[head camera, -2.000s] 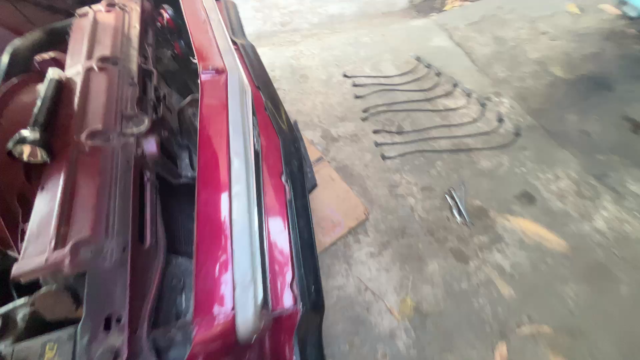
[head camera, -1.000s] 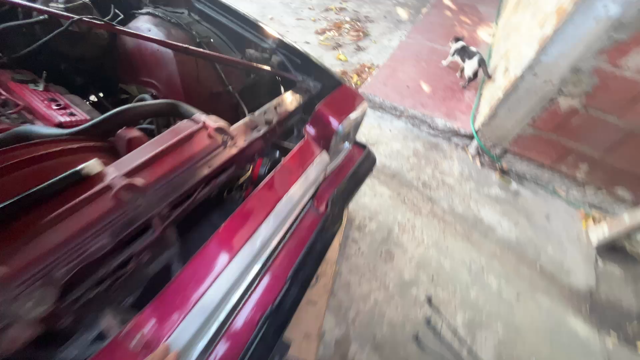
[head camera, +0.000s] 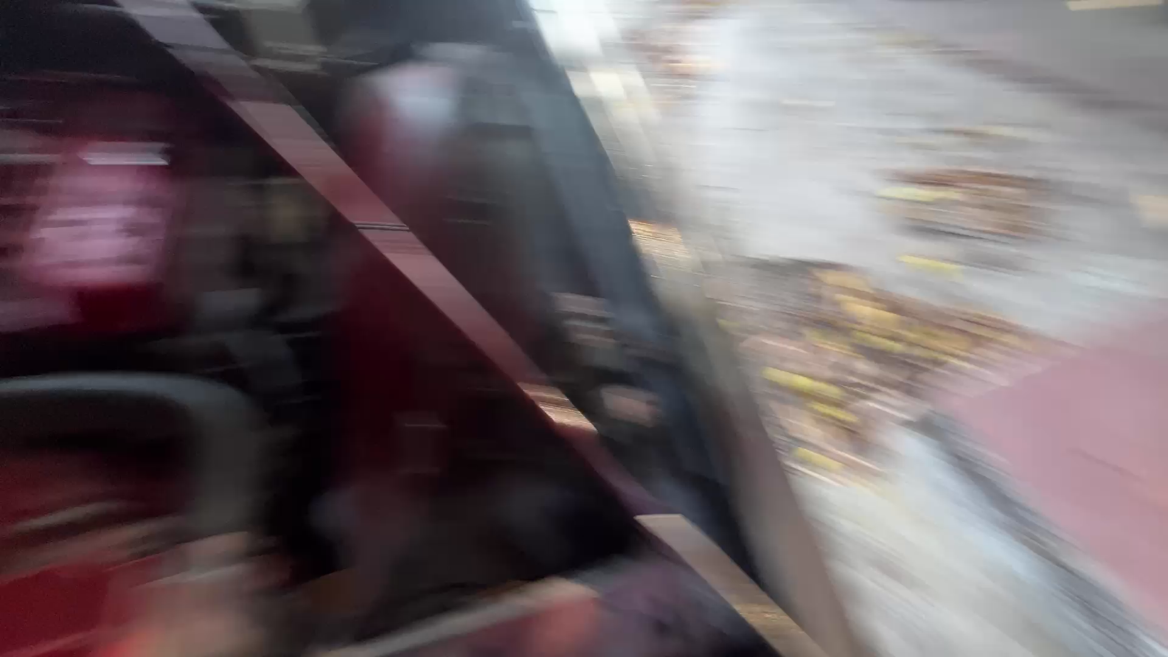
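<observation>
Neither my left hand nor my right hand can be made out in the head view, which is heavily blurred. The open engine bay of a car fills the left half. A dark red metal brace bar (head camera: 447, 297) runs diagonally across it. A pinkish-red engine part (head camera: 100, 219) lies at the far left, and a thick dark hose (head camera: 137, 388) curves below it. Red bodywork (head camera: 55, 593) shows at the lower left corner. What my hands hold or touch is hidden or out of view.
The car's side edge (head camera: 730, 411) slants down past the middle. Beyond it lies pale concrete ground (head camera: 803, 155) with scattered dry leaves (head camera: 885, 328). A reddish painted floor area (head camera: 1086, 438) is at the right.
The view has swung from the car's front and the floor beside it onto the engine bay. The cables on the floor, seen earlier, and the cat are out of view.
</observation>
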